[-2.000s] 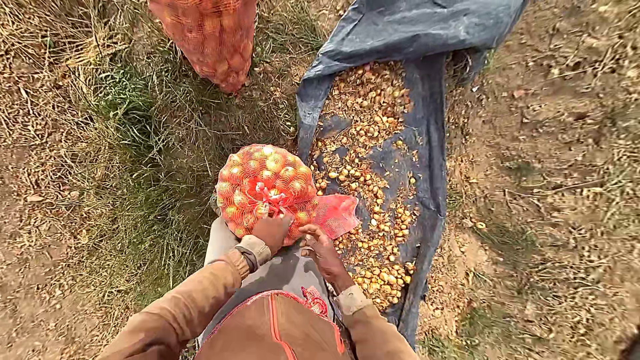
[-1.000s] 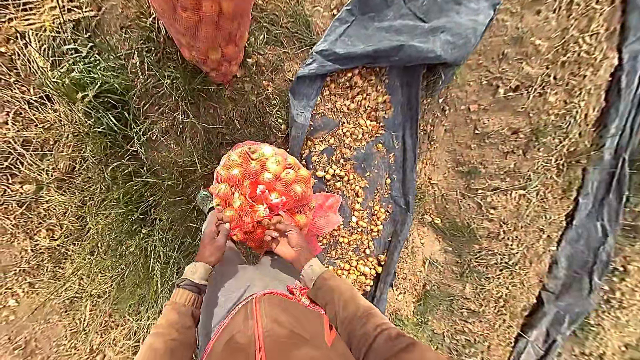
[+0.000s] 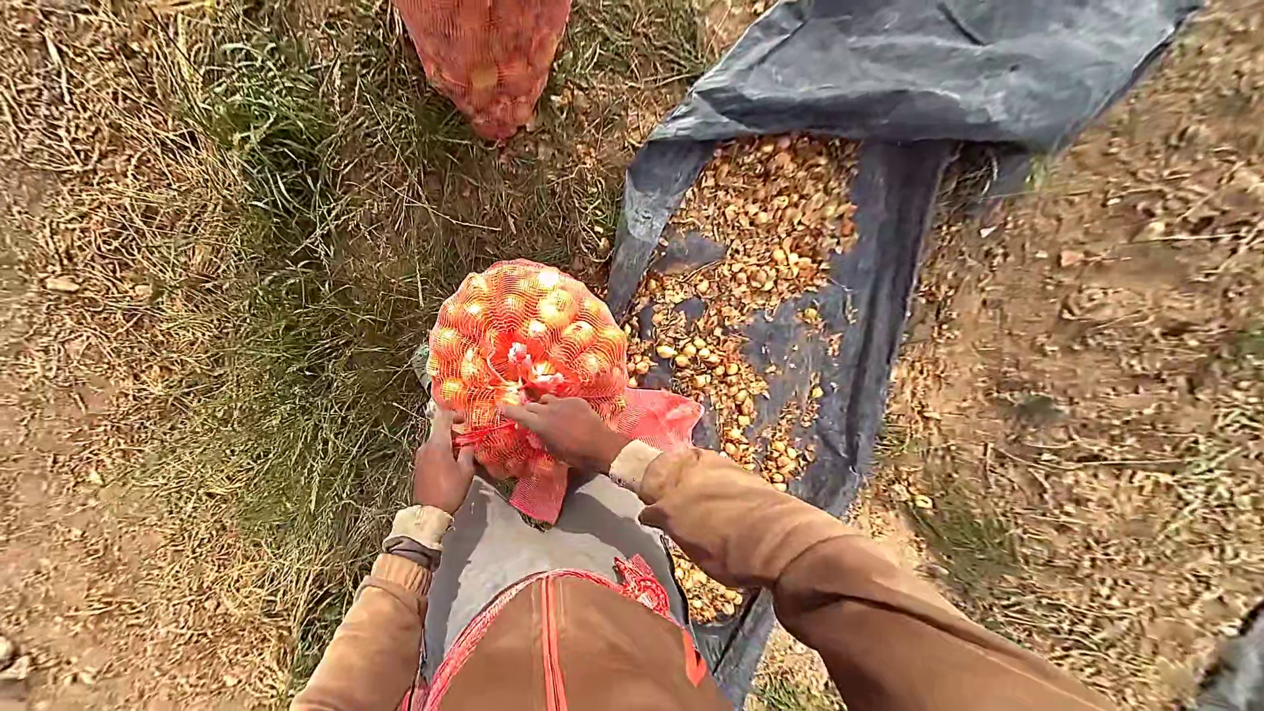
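Observation:
A full red mesh sack of onions stands in front of my legs, its gathered top facing up. My left hand is at the sack's near left side, thumb and fingers around a strand of red twine or mesh. My right hand reaches over the near side of the top, fingertips at the gathered mesh; whether they pinch something is unclear. Loose red mesh flaps stick out to the right and toward me. A bundle of red strings hangs at my waist.
A dark plastic tarp lies to the right, folded over at its far end, with small onions and dry skins on it. Another filled red mesh sack lies beyond, at the top. Grass and dry soil surround these.
My right hand has moved left and up across the top of the sack. My left hand, over the sack's near side two seconds ago, is now at its left side.

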